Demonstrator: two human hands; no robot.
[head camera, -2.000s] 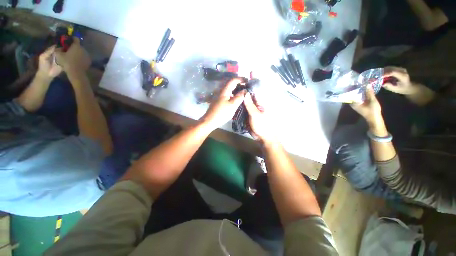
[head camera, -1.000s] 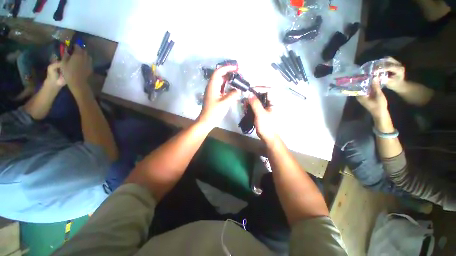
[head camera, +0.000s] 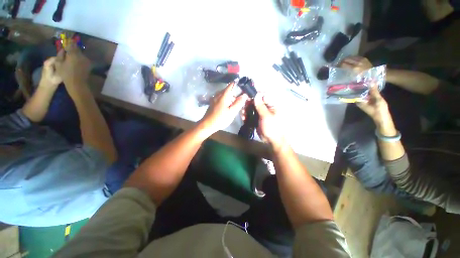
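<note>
My left hand (head camera: 222, 107) and my right hand (head camera: 267, 118) are close together over the table's front edge. Between their fingertips is a black cylindrical housing (head camera: 247, 87), its dark round end up. My left fingers touch its left side and my right thumb and fingers are at its lower right. A coiled black cable (head camera: 247, 126) hangs below, against my right hand, partly hidden by it. A black cable with a red part (head camera: 232, 67) lies on the table just beyond my left hand.
On the white table (head camera: 202, 25) lie black rods (head camera: 164, 49), a bundle with yellow connectors (head camera: 154, 84), more rods (head camera: 292, 69) and bagged black cables (head camera: 305, 34). A person at right holds a clear bag (head camera: 353, 85); another person at left handles coloured connectors (head camera: 65, 41).
The black housing, lying slanted between my hands, has turned so its round end faces up. My left hand has moved slightly down, uncovering the red part. The right-hand person's bag has shifted left.
</note>
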